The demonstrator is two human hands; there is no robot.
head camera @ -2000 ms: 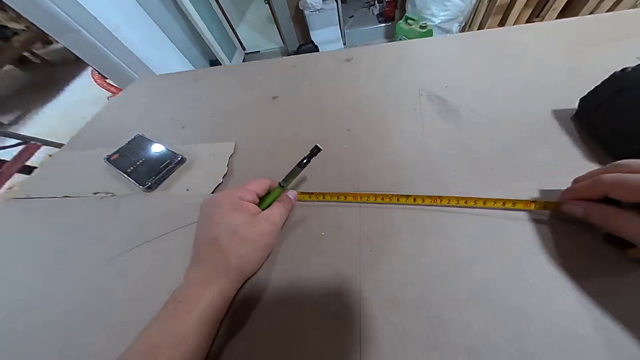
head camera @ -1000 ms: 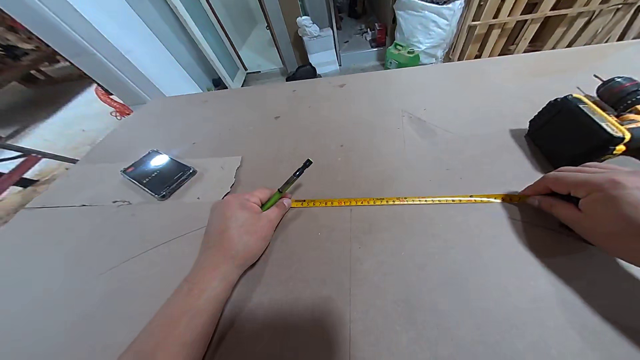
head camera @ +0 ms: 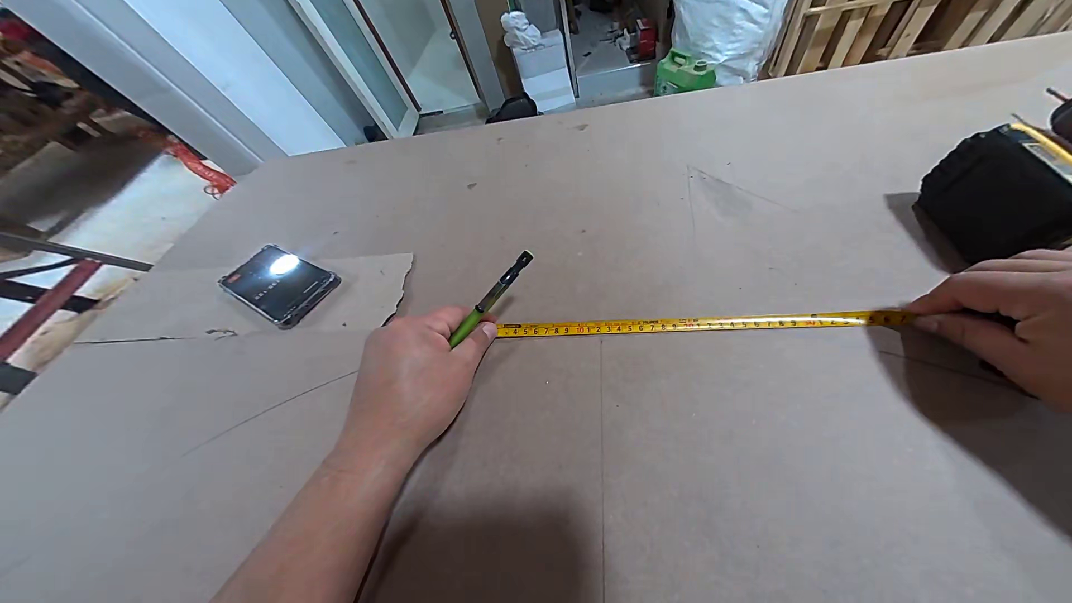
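Observation:
A yellow measuring tape (head camera: 703, 324) lies drawn out across a large brownish board (head camera: 737, 469) marked with thin lines. My left hand (head camera: 423, 364) pinches the tape's left part between thumb and finger and also holds a green and black pen (head camera: 494, 297), tilted up to the right. At the right edge of the view, my right hand (head camera: 1005, 322) grips the tape's other part; whatever its palm holds is mostly hidden.
A smartphone (head camera: 279, 286) lies on a torn-edged sheet (head camera: 368, 289) at the left. A black and yellow power tool (head camera: 992, 197) sits beyond my right hand. Past the board's far edge stand a green jerrycan (head camera: 684, 74), a white sack (head camera: 727, 38) and wooden slats (head camera: 888, 33).
Both hands keep the tape stretched in much the same way throughout. The view has shifted somewhat, and the power tool shows less than one second ago.

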